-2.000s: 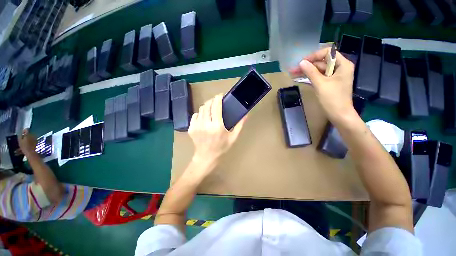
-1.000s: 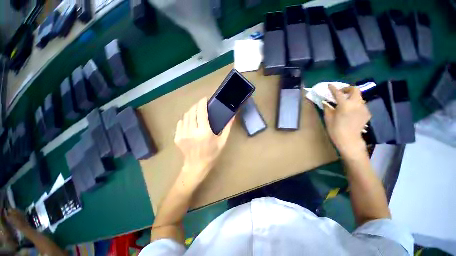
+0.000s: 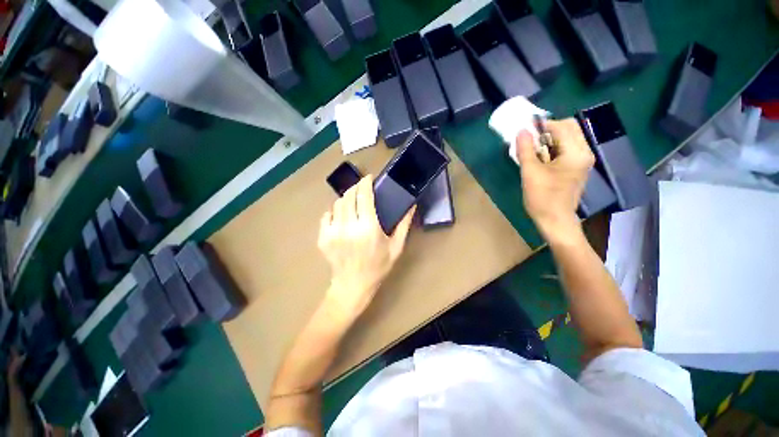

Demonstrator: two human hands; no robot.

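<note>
My left hand [image 3: 360, 235] holds a dark grey device unit [image 3: 397, 189], tilted, with its glossy black display window [image 3: 413, 166] facing up, above the tan work board [image 3: 290, 282]. My right hand [image 3: 555, 171] is closed on a crumpled white wiping cloth [image 3: 514, 119], off the board's right side. Something thin and pale shows at its fingers, too blurred to name. A second unit [image 3: 438, 201] lies on the board, partly behind the held one. Another dark unit [image 3: 343, 177] shows its end beside my left fingers; the rest is hidden.
A flat white pad [image 3: 356, 125] lies at the board's top edge. Units [image 3: 427, 81] stand in a row beyond it, more [image 3: 205, 282] at the left. A white lamp arm [image 3: 205, 72] crosses the upper left. White sheets [image 3: 717, 273] lie at the right.
The view has turned to the right. My right hand has gone from a thin stick near the lamp to the white cloth, now lifted. My left hand still holds the unit.
</note>
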